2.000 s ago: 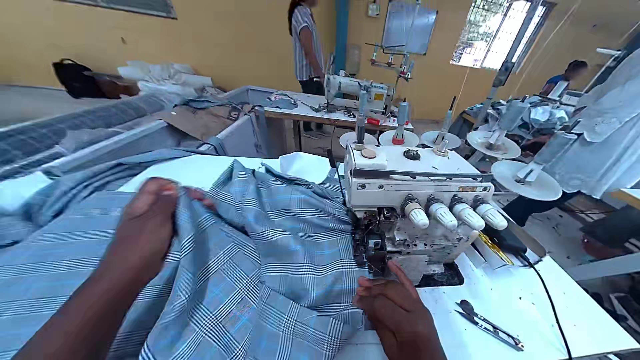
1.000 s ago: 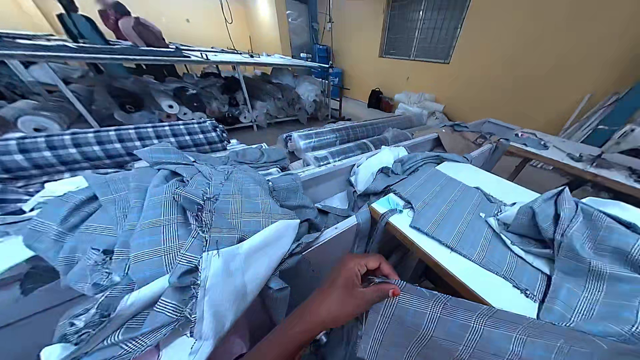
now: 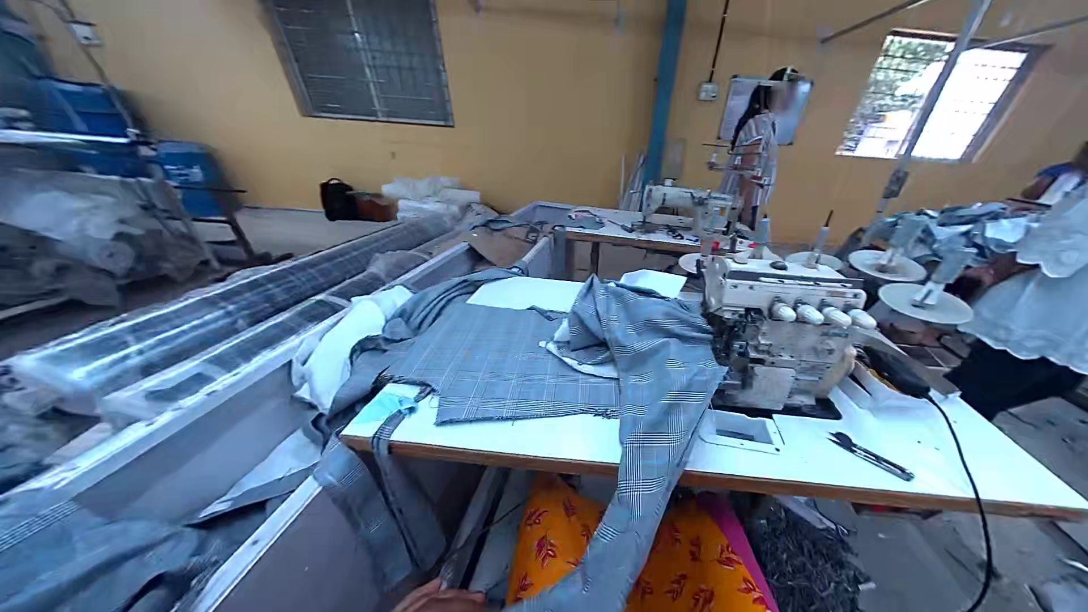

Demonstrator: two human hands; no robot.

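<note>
A hand, apparently my left hand point(image 3: 440, 598), shows only in part at the bottom edge, beside grey checked cloth; whether it holds anything cannot be told. No right hand is visible. Grey plaid cloth point(image 3: 527, 361) lies over the white table, and one long piece point(image 3: 650, 425) hangs over its front edge toward my lap. That piece reaches the left side of an overlock sewing machine point(image 3: 778, 331). Thread snips point(image 3: 871, 456) lie on the table right of the machine.
A trough with pale edges point(image 3: 255, 382) and more cloth runs along the left, beside wrapped fabric rolls point(image 3: 255, 297). Thread cones stand behind the machine. A black cable point(image 3: 969, 476) hangs over the table's right side. People stand behind point(image 3: 752, 153) and at right point(image 3: 1033, 297).
The view has swung left and then back right. Two seconds ago both hands were on the cloth by the machine; now only part of one hand shows low down.
</note>
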